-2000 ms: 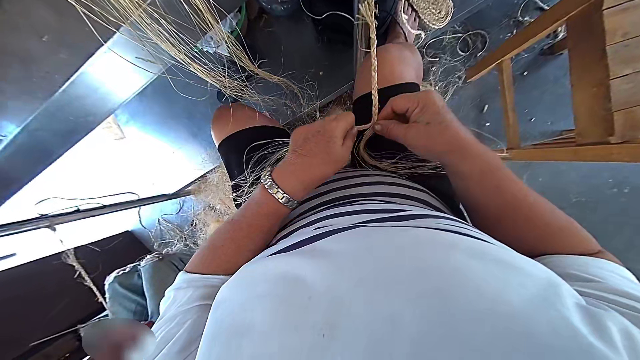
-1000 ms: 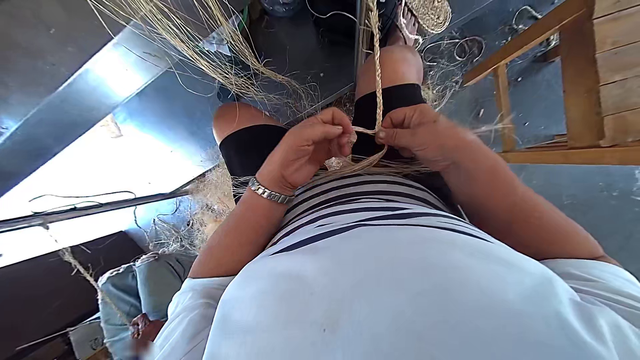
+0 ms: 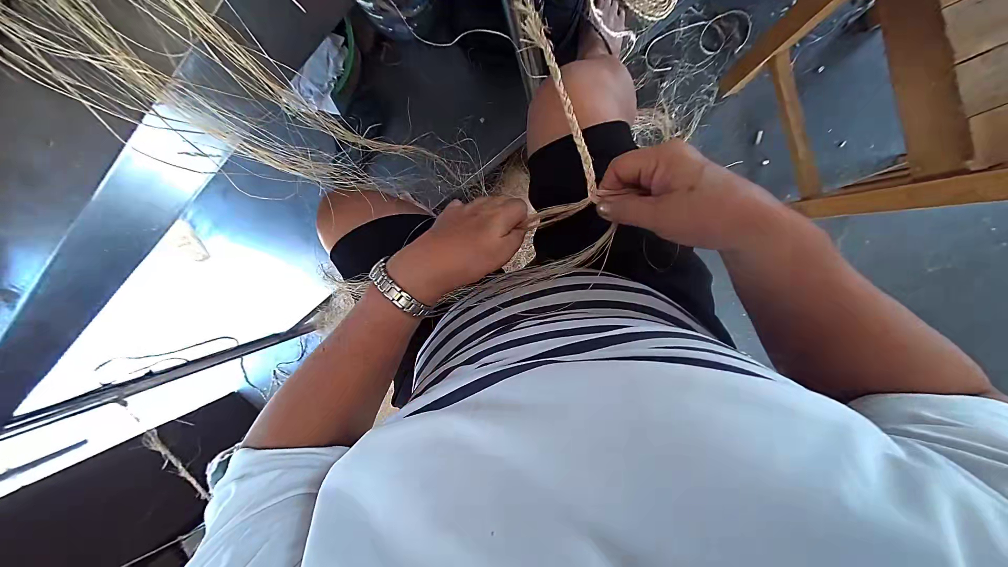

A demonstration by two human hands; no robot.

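Observation:
A braided cord of pale plant fiber [image 3: 568,106] runs from the top of the view down to my hands, above my lap. My left hand [image 3: 480,240], with a metal watch at its wrist, is closed on a strand of fiber [image 3: 563,211] that leads to the braid's lower end. My right hand [image 3: 657,189] pinches fibers between thumb and forefinger, right beside that end. Another loose strand [image 3: 579,258] curves down from the braid and passes across my striped shirt.
A large bundle of loose fibers [image 3: 236,118] hangs at the upper left. A wooden chair or bench frame [image 3: 921,87] stands at the upper right. Tangled fiber scraps [image 3: 685,71] lie on the floor [image 3: 906,268]. A knotted cord [image 3: 177,465] is at the lower left.
My left hand has turned from fingers up and apart to back up and closed on a strand. The person's part seen at the lower left has gone out of sight.

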